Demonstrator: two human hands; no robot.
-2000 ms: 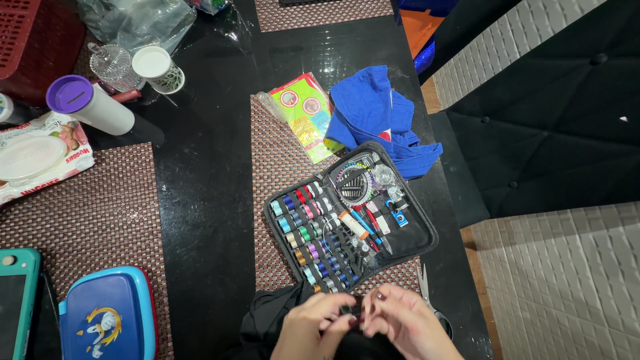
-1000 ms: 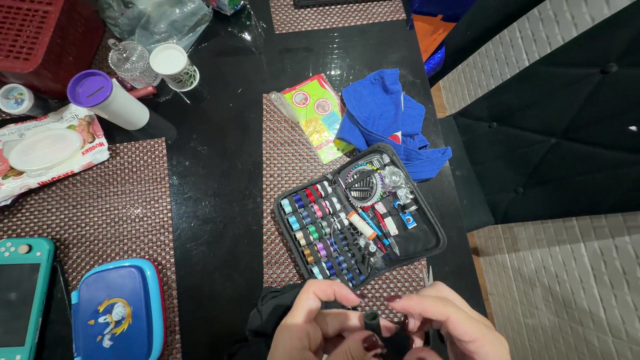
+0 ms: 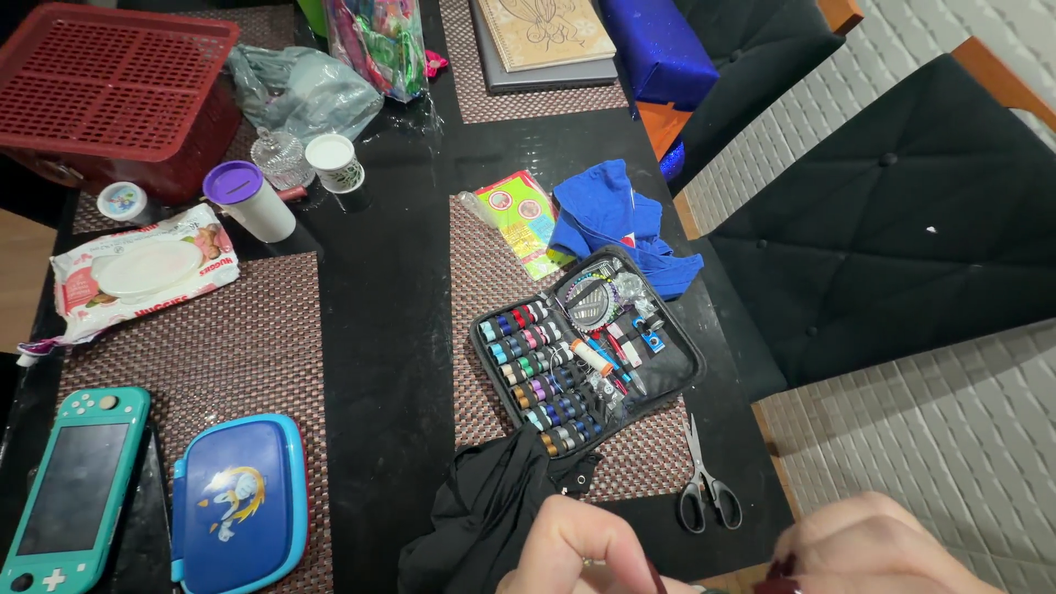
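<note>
At the bottom edge, my left hand (image 3: 582, 549) has its fingers bent together, its lower part cut off by the frame. To its right is my right hand (image 3: 866, 544), fingers curled, with a dark thing near its fingertips too hidden to name. Black cloth (image 3: 487, 503) lies beside my left hand, its edge with a metal snap reaching under the sewing kit. The open sewing kit (image 3: 697, 363) holds rows of thread spools (image 3: 536, 363), a ring of pearl-headed pins (image 3: 591, 303) and small tools. Scissors (image 3: 700, 478) with black handles lie between the kit and my hands.
Blue cloth (image 3: 606, 210) and a colourful packet (image 3: 520, 219) lie behind the kit. On the left are a teal handheld console (image 3: 78, 487), a blue case (image 3: 239, 503), a wipes pack (image 3: 148, 264), a purple-lidded cup (image 3: 256, 206) and a red basket (image 3: 115, 91). Black chairs (image 3: 891, 223) stand at right.
My hands, close together before, are now farther apart and lower in the view. The scissors, mostly hidden before, show fully. The view has shifted, showing more of the far table.
</note>
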